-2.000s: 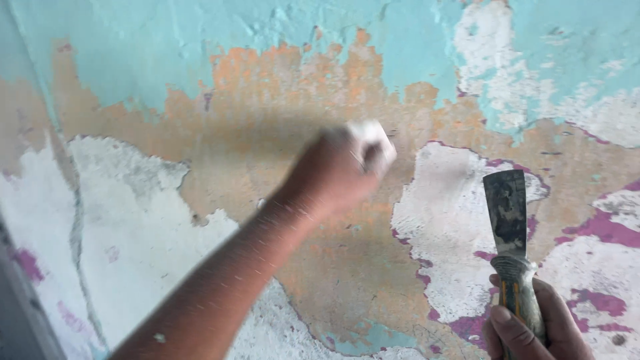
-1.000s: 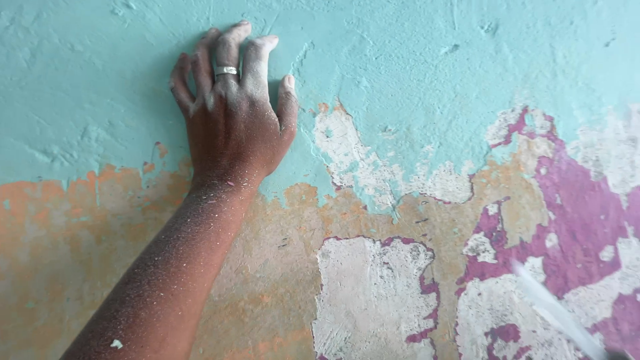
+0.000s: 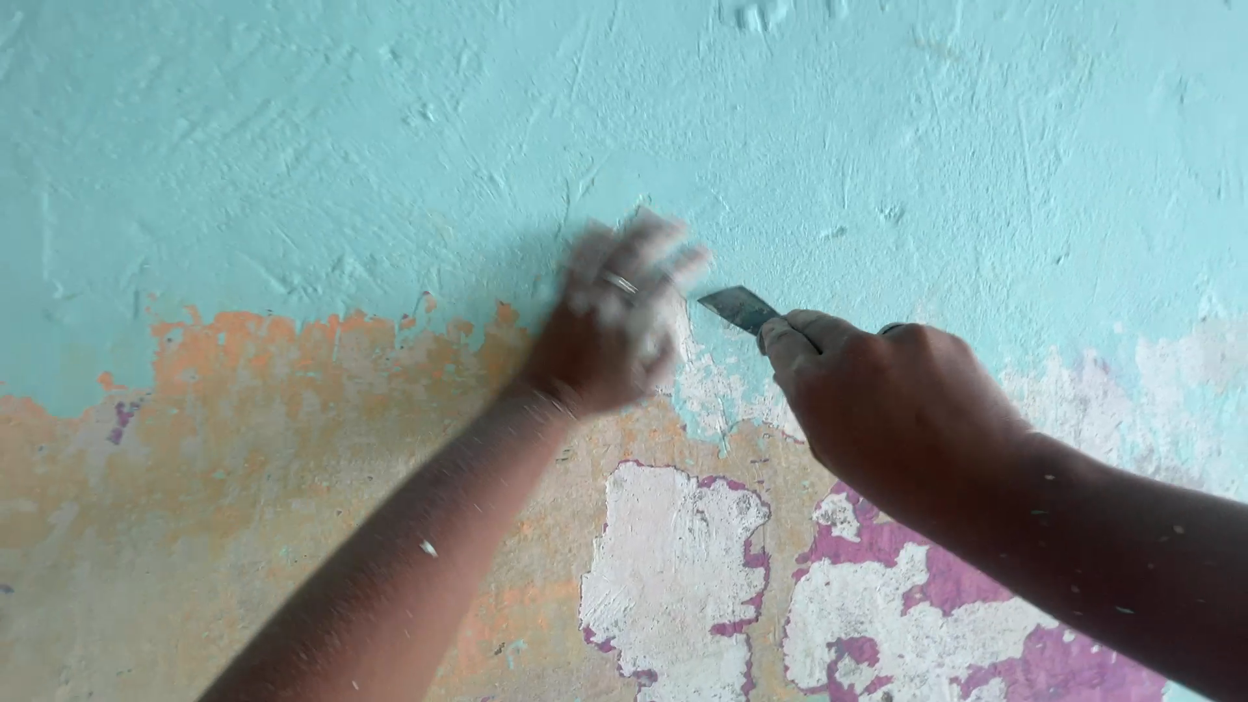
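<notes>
The wall (image 3: 409,175) carries turquoise paint above and bare, scraped patches below. My left hand (image 3: 624,312), dusty white and blurred, is against or just off the wall at the lower edge of the turquoise paint; it wears a ring, its fingers look partly spread, and no tool shows in it. To its right, my right hand (image 3: 877,390) grips a putty knife (image 3: 739,306), whose dark metal blade points up and left toward the left fingers. The knife's handle is hidden in the fist. Whether the blade touches the wall is unclear.
Orange and tan undercoat (image 3: 292,439) spreads across the lower left. White plaster patches (image 3: 673,575) with purple edges lie below the hands, and purple paint (image 3: 965,580) shows at the lower right. The turquoise coat has raised ridges. White flecks dot both forearms.
My left hand has moved right and down the wall from its place one second ago. My right hand with the putty knife has come up into view beside it.
</notes>
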